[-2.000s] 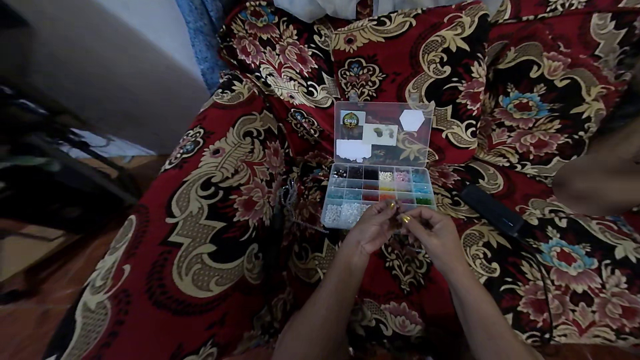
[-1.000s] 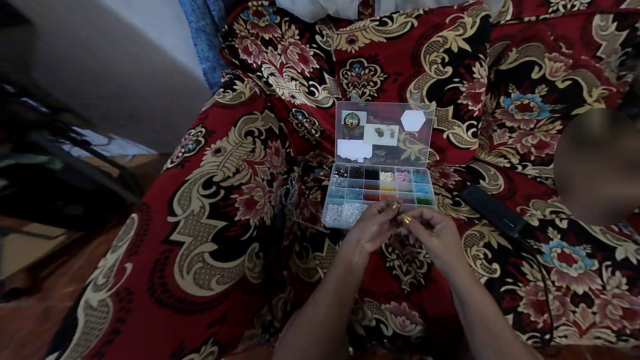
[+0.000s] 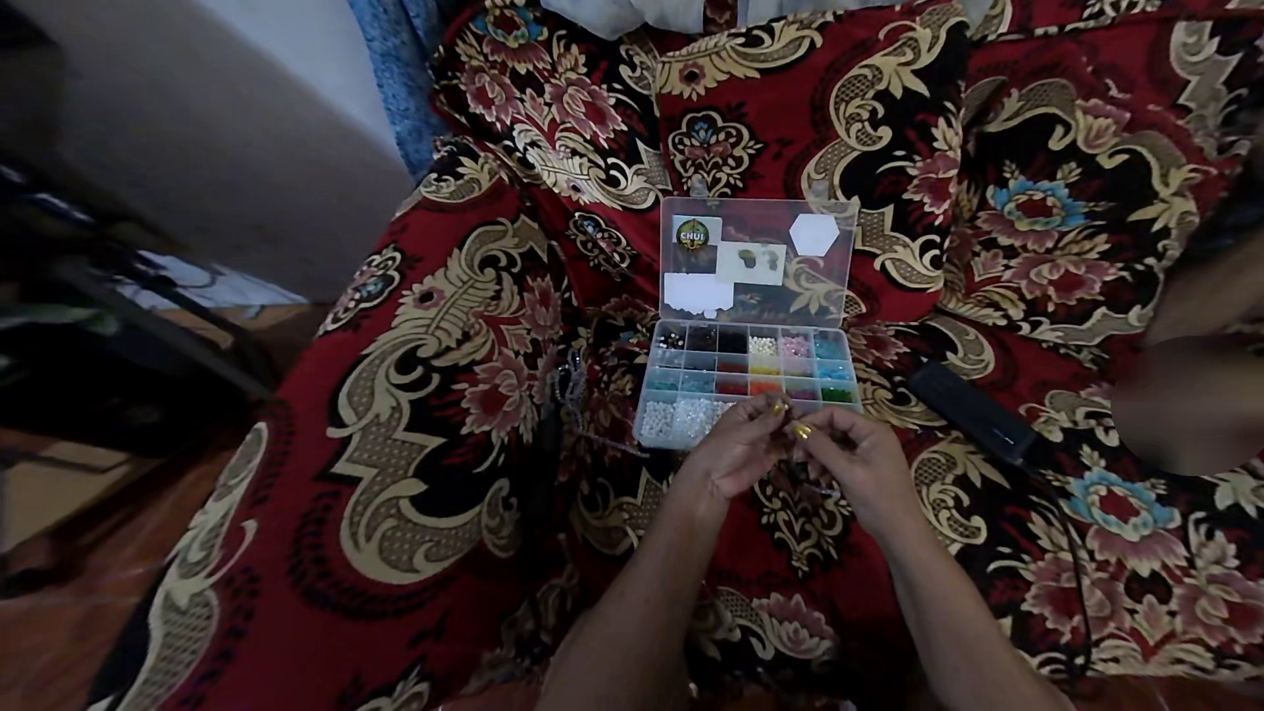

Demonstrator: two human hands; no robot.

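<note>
A clear plastic bead organizer (image 3: 647, 405) lies open on the patterned sofa cover, its lid (image 3: 755, 306) raised at the back. Beads in white, pink, yellow, red, green, blue and black fill its compartments. My left hand (image 3: 741, 444) is at the box's front edge, thumb and fingertips pinched together. Close beside it on the right, my right hand (image 3: 849, 454) has thumb and forefinger pinched too. Something small and thin seems to be between the fingertips, too small to make out. A short strand, perhaps beaded, shows below my right hand.
Right of the box lies a black power bank or adapter (image 3: 973, 410) with a dark cable. Clear strands (image 3: 573, 385) lie left of the box. Another person's arm (image 3: 1210, 296) reaches in at the right edge. A dark metal frame (image 3: 128, 296) stands at the left.
At the right edge, the other person's blurred arm has shifted. My two hands stay together in front of the bead box, with no plain change.
</note>
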